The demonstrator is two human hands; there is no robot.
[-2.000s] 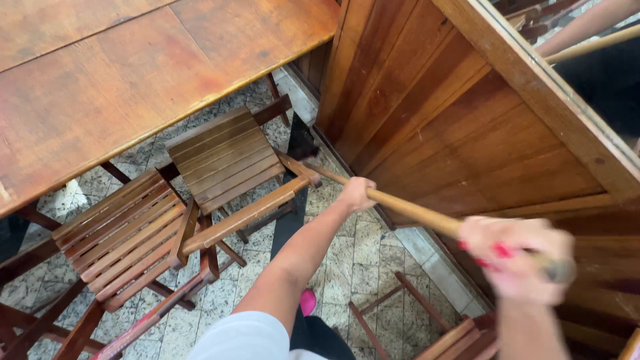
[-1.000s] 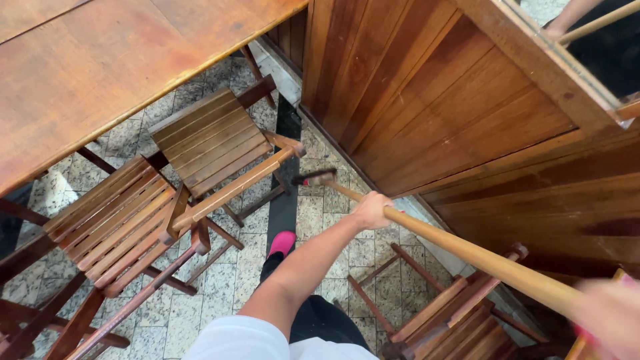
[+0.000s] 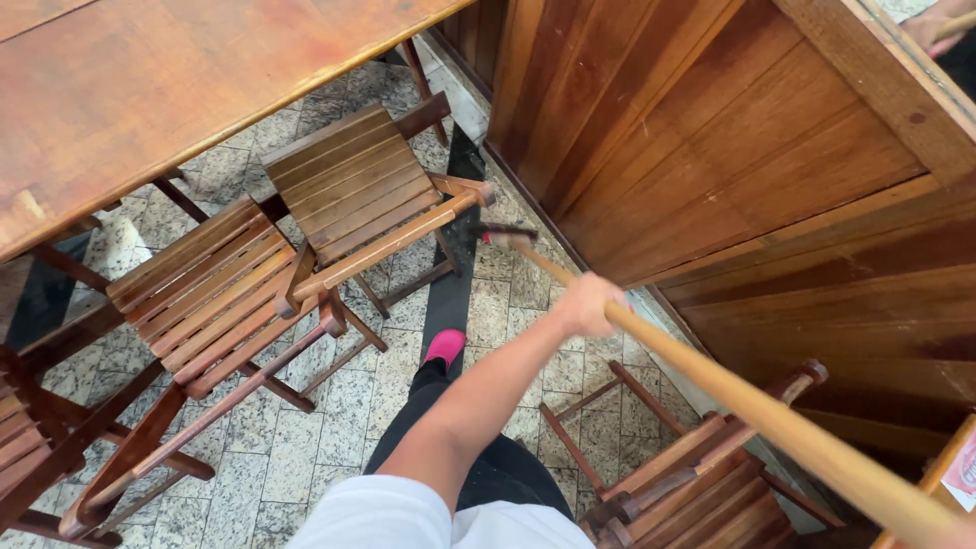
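Note:
My left hand (image 3: pixel 591 305) is closed around the lower part of a long wooden broom handle (image 3: pixel 732 396), which slants from the bottom right corner toward the middle. The dark, blurred broom head (image 3: pixel 508 233) is at floor level, close to the front of a slatted folding chair's armrest and left of the wood-panelled wall. Only a blurred sliver of my right hand (image 3: pixel 962 532) shows at the right edge, on the upper part of the handle. My foot in a pink shoe (image 3: pixel 446 347) stands on the black floor strip (image 3: pixel 450 293).
A wooden table (image 3: pixel 191 69) fills the upper left. Slatted wooden chairs (image 3: pixel 351 183) (image 3: pixel 213 293) stand along its edge. Another wooden chair (image 3: pixel 701 496) is at the bottom right, beside the panelled wall (image 3: pixel 686 137). Stone tiles (image 3: pixel 267 473) cover the floor. A mirror (image 3: pixel 949 46) shows top right.
My right hand has moved toward the lower right, nearly out of view, with the handle's upper end. The broom head, hidden or unclear two seconds ago, now shows beside the chair's armrest.

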